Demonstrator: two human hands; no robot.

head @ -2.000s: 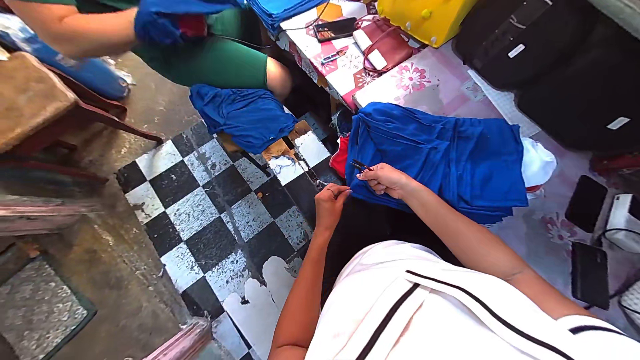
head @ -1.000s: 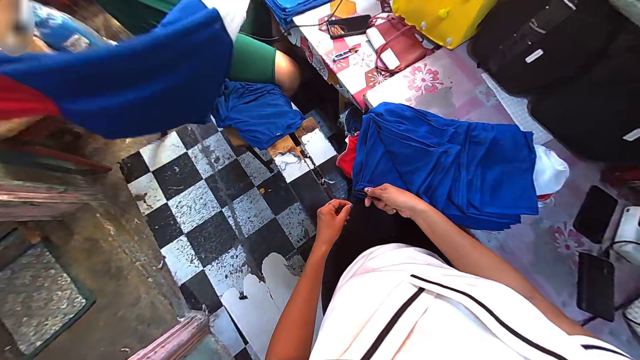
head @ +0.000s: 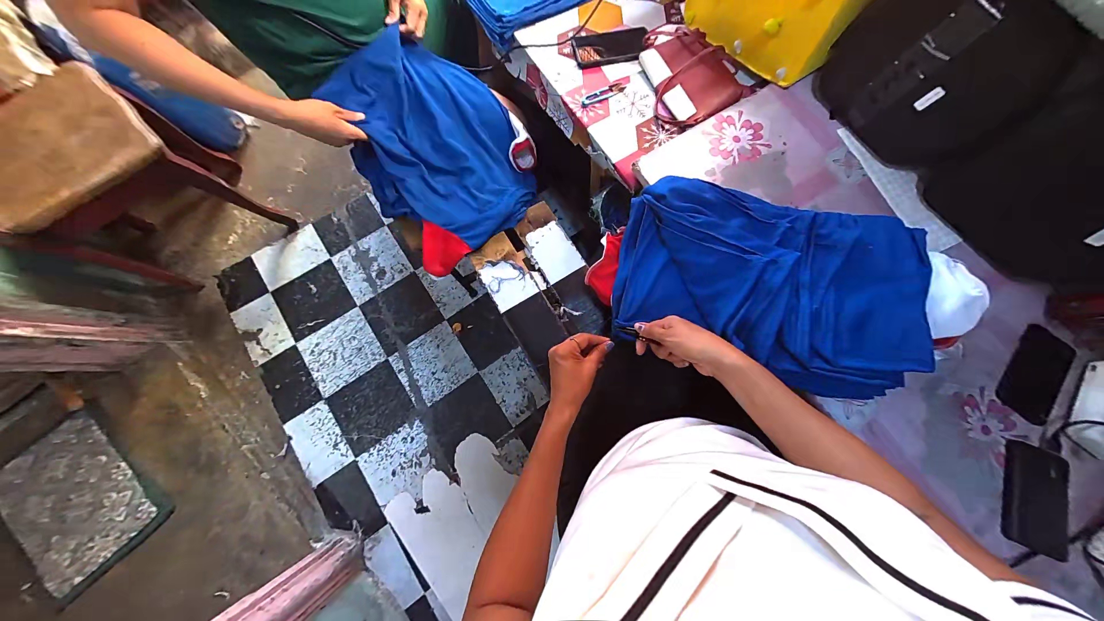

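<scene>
A stack of blue cloth garments point(head: 776, 285) with red and white parts lies to the right of my lap. At its lower left corner my right hand point(head: 677, 343) is closed on a small dark tool, perhaps thread snips, whose tip touches the blue edge. My left hand point(head: 582, 366) is just left of it, thumb and fingertips pinched together; whether a thread is between them is too small to tell. Across from me, a co-worker's hands point(head: 323, 121) hold a blue garment point(head: 440, 147) with red and white trim, spread over the lap.
A checkered board point(head: 345, 345) lies below left, with a wooden stool point(head: 78, 147) beyond it. The patterned table point(head: 802, 155) holds a phone point(head: 608, 47), a pen point(head: 602, 95), a maroon bag point(head: 703, 73), a yellow container point(head: 772, 34) and black bags point(head: 975, 112). More phones point(head: 1035, 496) lie at right.
The co-worker's blue garment, raised at upper left a second ago, is now lowered and spread over the lap. My hands stay near the stack's corner, with little movement.
</scene>
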